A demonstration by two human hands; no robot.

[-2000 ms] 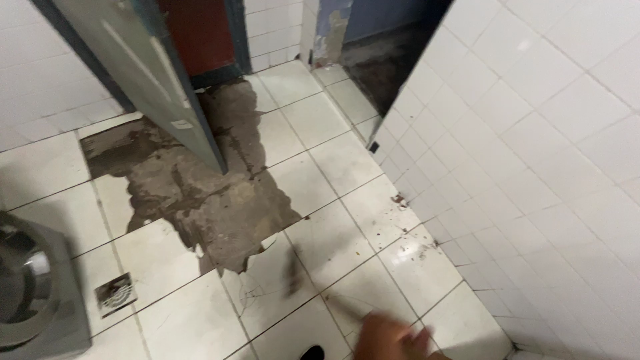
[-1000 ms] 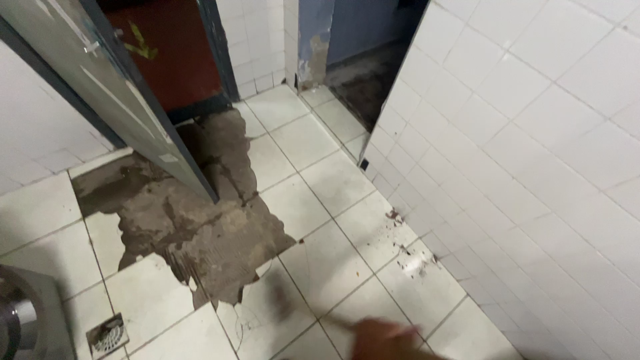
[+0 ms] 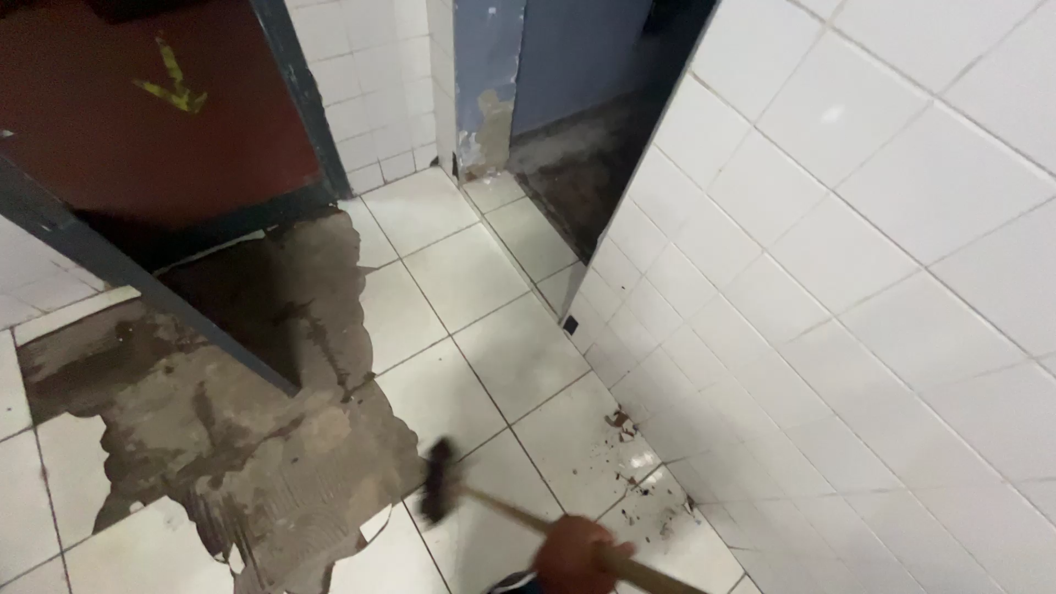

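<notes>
My left hand [image 3: 577,554], at the bottom right of centre, is closed around the wooden handle of a hammer-like tool [image 3: 516,513]. The handle slants from upper left to lower right, past the hand and out of the frame. Its dark, blurred head [image 3: 440,483] is over the floor tiles near the broken tile edge. Left of it lies a patch of bare grey-brown mortar [image 3: 272,462] with jagged edges and trowel ridges. My right hand is not in view.
A grey metal door edge [image 3: 198,330] juts over the bare patch. Behind is a red panel [image 3: 190,157] with a yellow arrow. White wall tiles [image 3: 841,272] rise at the right. Debris [image 3: 643,487] lies along their foot. A dark doorway [image 3: 577,165] stands behind.
The tool head and handle show more clearly than before, with the hand still around the handle. The view has shifted, and the floor drain at left has left the frame.
</notes>
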